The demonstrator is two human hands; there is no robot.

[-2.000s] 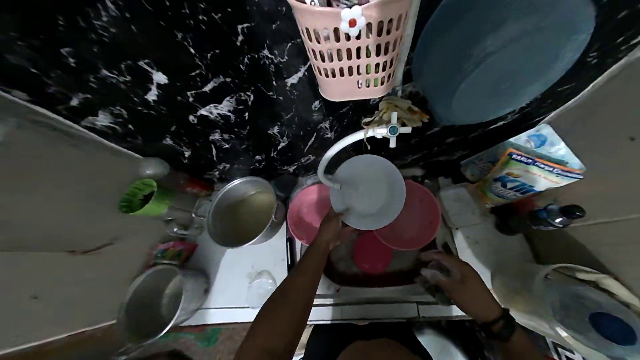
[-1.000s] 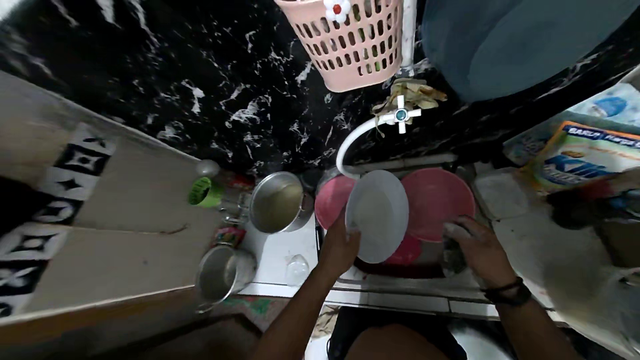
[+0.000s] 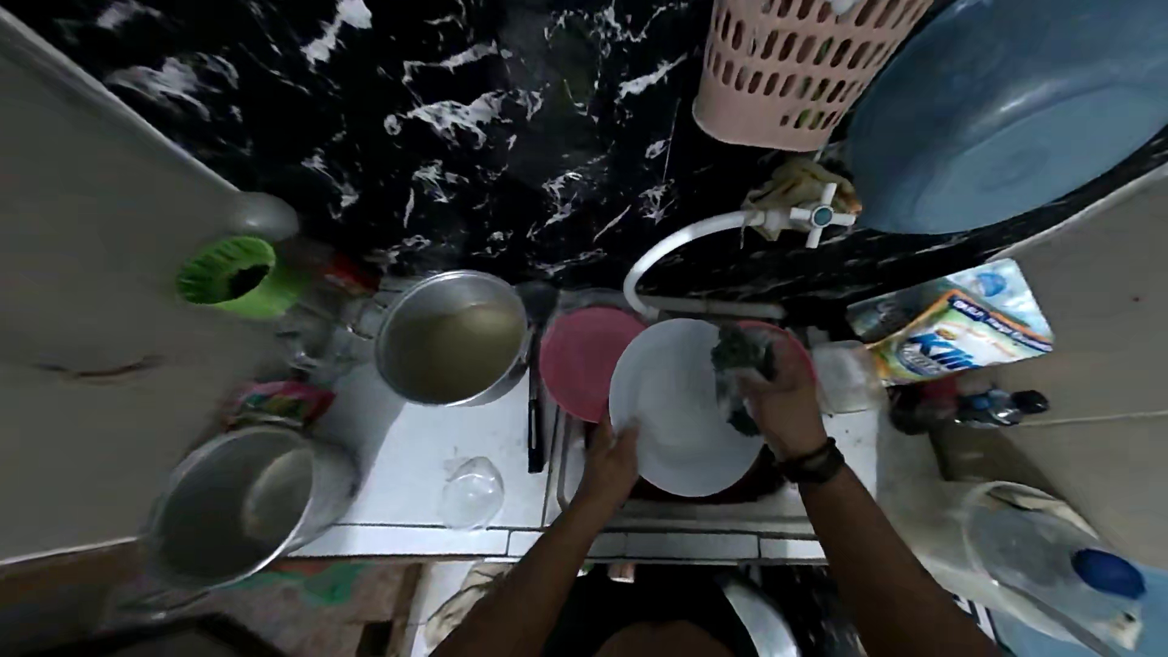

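My left hand (image 3: pixel 613 464) grips the lower left rim of a white plate (image 3: pixel 680 411), tilted over the sink. In my right hand (image 3: pixel 780 401) is a dark green scouring pad (image 3: pixel 741 365), blurred, at the plate's right side. A pink bowl (image 3: pixel 591 360) lies behind the plate at its left, and the red-pink rim of another shows behind my right hand. The white curved faucet (image 3: pixel 680 242) ends just above the plate. Most of the sink basin is hidden by the plate and my hands.
Left of the sink stand a pot of cloudy liquid (image 3: pixel 452 339), a second metal pot (image 3: pixel 246 506), a clear glass (image 3: pixel 472 493) and a green container (image 3: pixel 242 276). A pink basket (image 3: pixel 803 73) and a blue basin (image 3: pixel 1013 119) hang above. Detergent packs (image 3: pixel 958 333) and a clear tub (image 3: pixel 1040 547) are right.
My right hand has moved left from beside the plate onto its right side with the scouring pad. My left hand still holds the plate, whose face has turned more toward the camera.
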